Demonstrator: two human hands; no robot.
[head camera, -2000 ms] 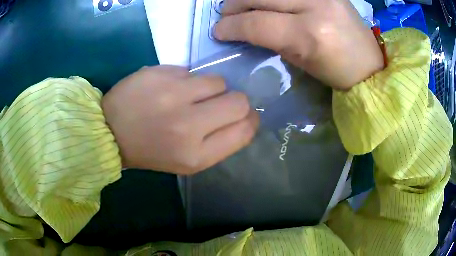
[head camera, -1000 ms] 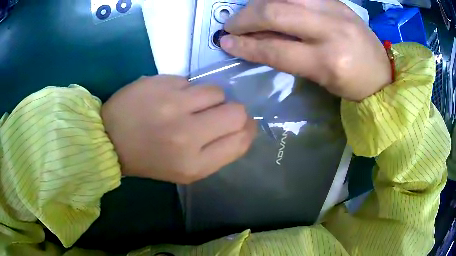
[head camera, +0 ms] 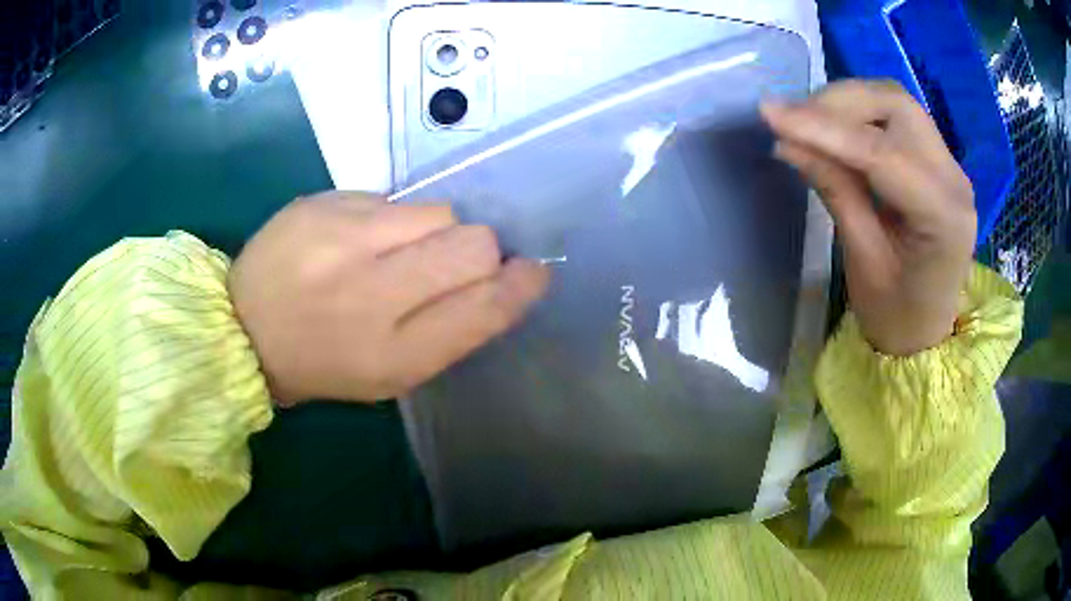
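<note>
The grey tablet back cover (head camera: 576, 470) lies in front of me, with ADVAN lettering and a camera block (head camera: 479, 85) at its upper left. The lower round seat of the block is filled by a dark lens (head camera: 448, 106); the upper seat shows a pale ring. Clear protective film (head camera: 693, 164) is peeled back from the block corner, its edge running diagonally. My left hand (head camera: 382, 299) is closed on the film at the cover's left side; its fingertips are hidden. My right hand (head camera: 887, 206) is at the upper right edge, fingers slightly apart, nothing visible in it.
A clear sheet with black ring adhesives (head camera: 235, 49) lies at the upper left. A blue bin (head camera: 940, 71) stands at the upper right. A white separator sheet (head camera: 332, 123) shows under the cover, on the green bench (head camera: 118, 176). Mesh-like material (head camera: 1024, 153) is at the far right.
My right hand has left the camera block and moved right, uncovering the dark lens. My left hand has shifted slightly left with the film. More of the cover's top and the ring sheet is in view.
</note>
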